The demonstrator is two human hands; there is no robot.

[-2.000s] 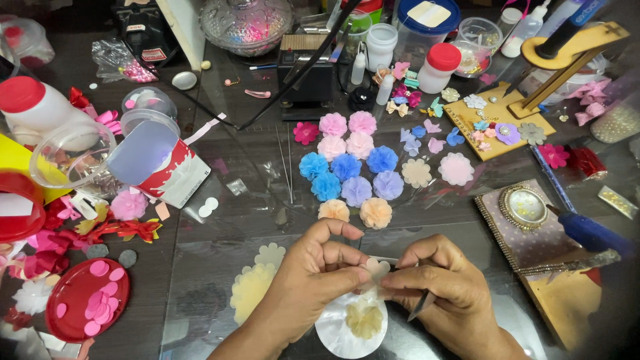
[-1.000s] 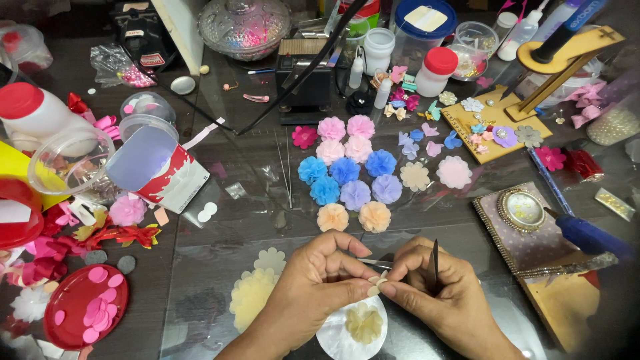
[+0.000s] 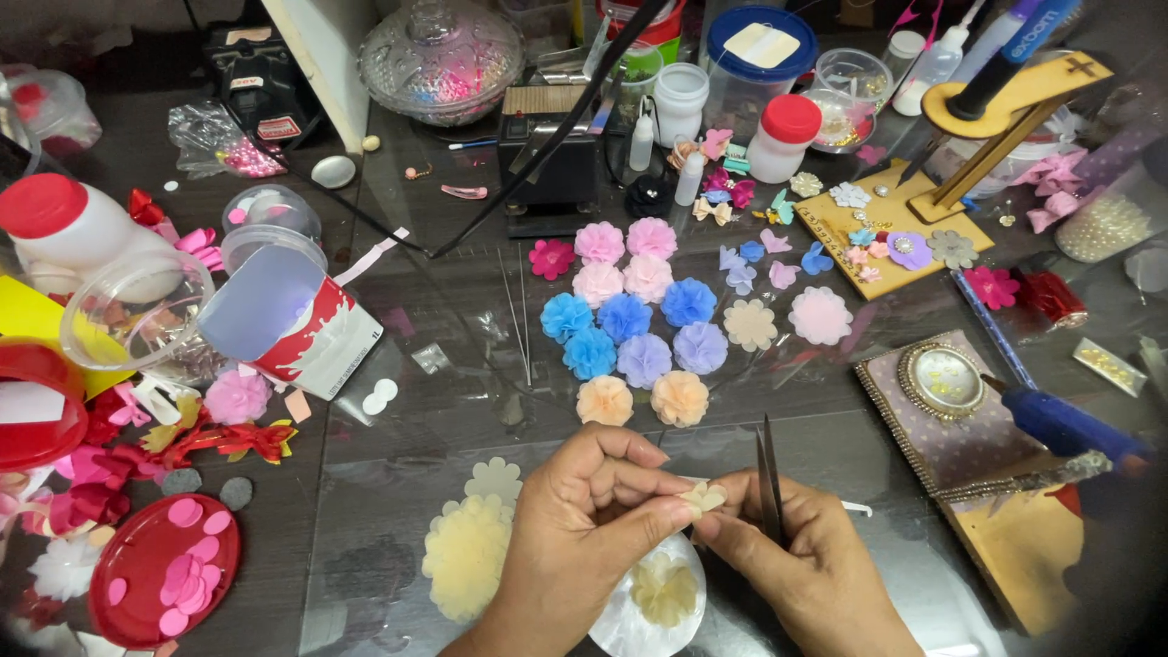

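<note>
Between the fingertips of my left hand [image 3: 607, 520] is a small cream fabric flower petal piece [image 3: 703, 498]. My right hand [image 3: 789, 538] pinches the same piece from the other side, and dark pointed tweezers [image 3: 769, 474] stand upright between its fingers. Below both hands lies a white pearly disc [image 3: 643, 630] bearing a cream fabric flower [image 3: 663, 589]. Scalloped cream fabric pieces [image 3: 467, 557] are stacked left of my left hand. Beyond the hands, finished flowers in pink, blue [image 3: 624, 317], lilac and peach [image 3: 680, 399] sit in rows.
At left are a red plate [image 3: 164, 570] with pink discs, an open carton [image 3: 301, 328] and ribbon scraps. A glue gun [image 3: 1063, 420] lies by a decorated box [image 3: 958, 411] at right. Jars, a glass bowl [image 3: 441, 64] and a wooden stand [image 3: 967, 182] line the back.
The cream piece between my fingertips now shows as folded petals. The tweezers in my right hand, pointing downward two seconds ago, now point up.
</note>
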